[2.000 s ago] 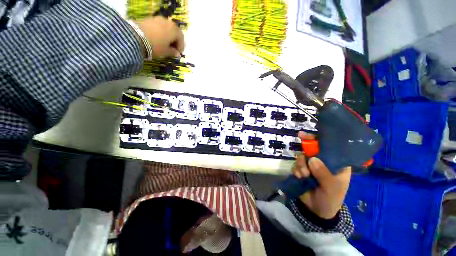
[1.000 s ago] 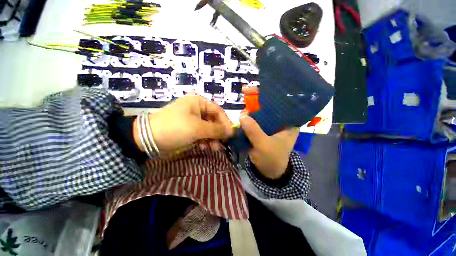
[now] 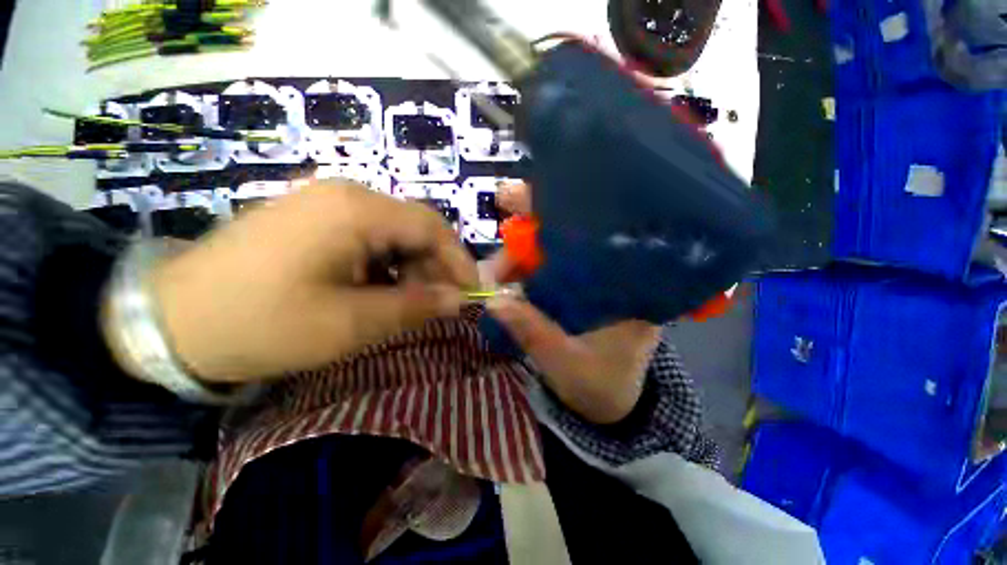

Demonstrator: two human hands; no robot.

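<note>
My right hand [image 3: 591, 370] is closed around the handle of the dark blue-grey soldering gun [image 3: 640, 199], below its orange trigger. My left hand [image 3: 293, 287], slightly blurred, pinches a short yellow-green wire [image 3: 481, 295] between thumb and fingers. The wire's other end meets my right thumb. Two rows of white-and-black electrical units [image 3: 260, 116] sit in a black strip behind my hands; my left hand covers part of the front row. Two yellow-green wires [image 3: 66, 151] lie over the units at the left end. The gun's barrel points to the upper left, its tip blurred near the top edge.
A bundle of yellow-green wires [image 3: 166, 31] lies on the white board [image 3: 331, 33] at the upper left. A dark brown dish [image 3: 668, 28] is at the top, beyond the gun. Blue bins [image 3: 905, 348] stand at the right, beside the green bench top [image 3: 793, 144].
Since two seconds ago, my left hand has come from the wire bundles to my right hand with a wire. Over the last second both hands appear larger and closer, still together.
</note>
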